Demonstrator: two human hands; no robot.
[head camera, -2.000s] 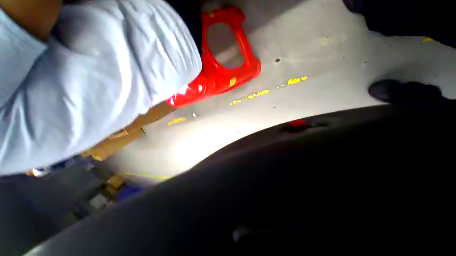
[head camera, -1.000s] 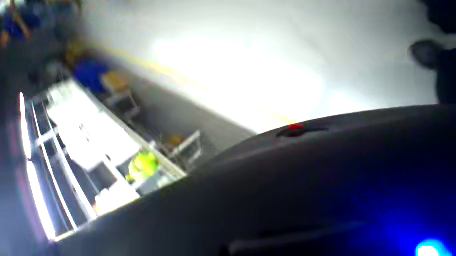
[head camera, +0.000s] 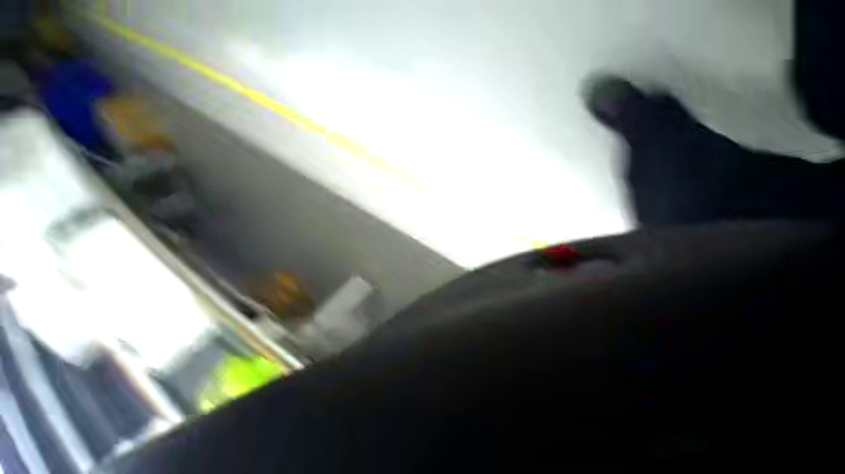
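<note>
Neither of my hands is in view. A large smooth dark curved shape (head camera: 574, 370), perhaps the camera housing, fills the lower part of the picture and hides what lies below it. It has a short slot with a small red spot (head camera: 561, 255). At the left, a bench (head camera: 157, 287) with a bright white top runs on a slant, blurred. A yellow-green thing (head camera: 243, 378) lies at its near end, partly cut off by the dark shape.
A dark leg and shoe (head camera: 672, 139) stand on the pale floor (head camera: 445, 102) at the right. A yellow floor line (head camera: 250, 93) runs slantwise. Beside the bench are a blue thing (head camera: 76, 100), an orange-brown thing (head camera: 137, 120) and a blurred white thing (head camera: 345, 310).
The bench and the things beside it have shifted left and partly out of view. The leg and shoe reach further left into the picture. The blue glow at the lower right is gone.
</note>
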